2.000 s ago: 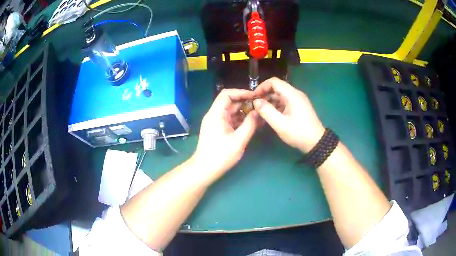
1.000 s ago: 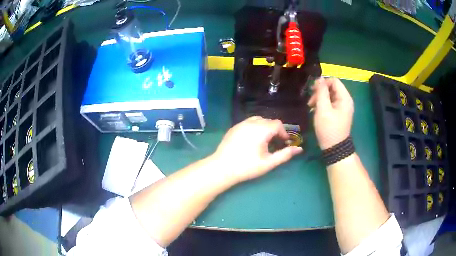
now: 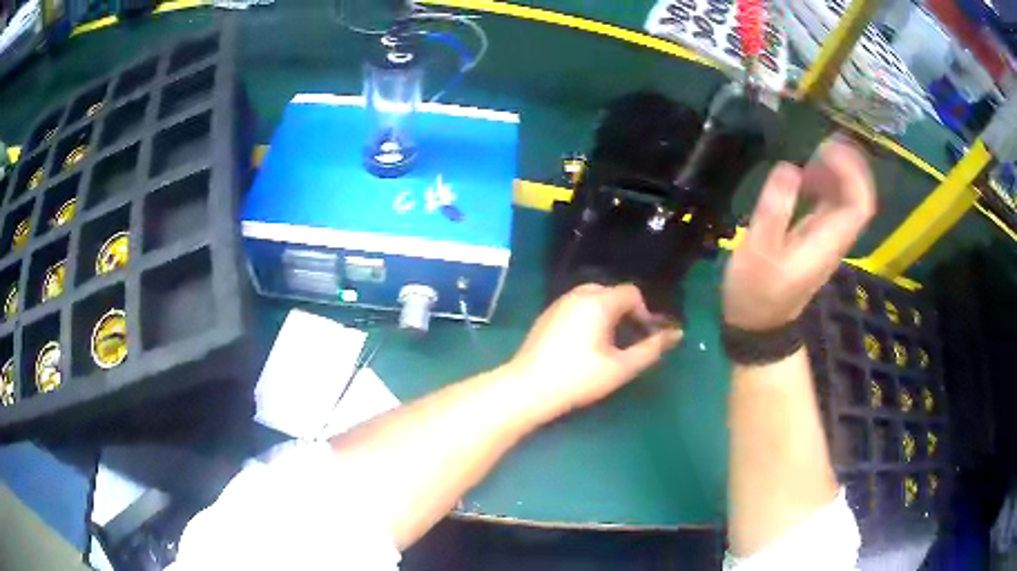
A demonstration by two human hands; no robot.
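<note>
The black clamp fixture [image 3: 625, 229] stands on the green bench in front of me. Its red toggle handle [image 3: 752, 31] is up at the top edge, on a raised metal arm. My left hand [image 3: 591, 348] is at the fixture's front edge, thumb and fingers curled close together. A small dark area shows between them; whether it is the round part cannot be told. My right hand [image 3: 794, 240] is raised right of the fixture, blurred, fingers apart, with nothing visible in it. It is below the red handle and not touching it.
The left foam tray [image 3: 192, 355] holds several gold round parts, as does the right foam tray [image 3: 850, 390]. A blue control box [image 3: 335, 167] bears a clear cylinder [image 3: 393, 109]. Paper slips [image 3: 303, 374] lie before it. A yellow post [image 3: 931, 212] stands at right; printed sheets [image 3: 691, 25] lie behind.
The red handle has swung up and back from over the fixture. My right hand has risen and opened. My left hand stays at the fixture's front, its gold disc no longer clearly visible. The view has shifted.
</note>
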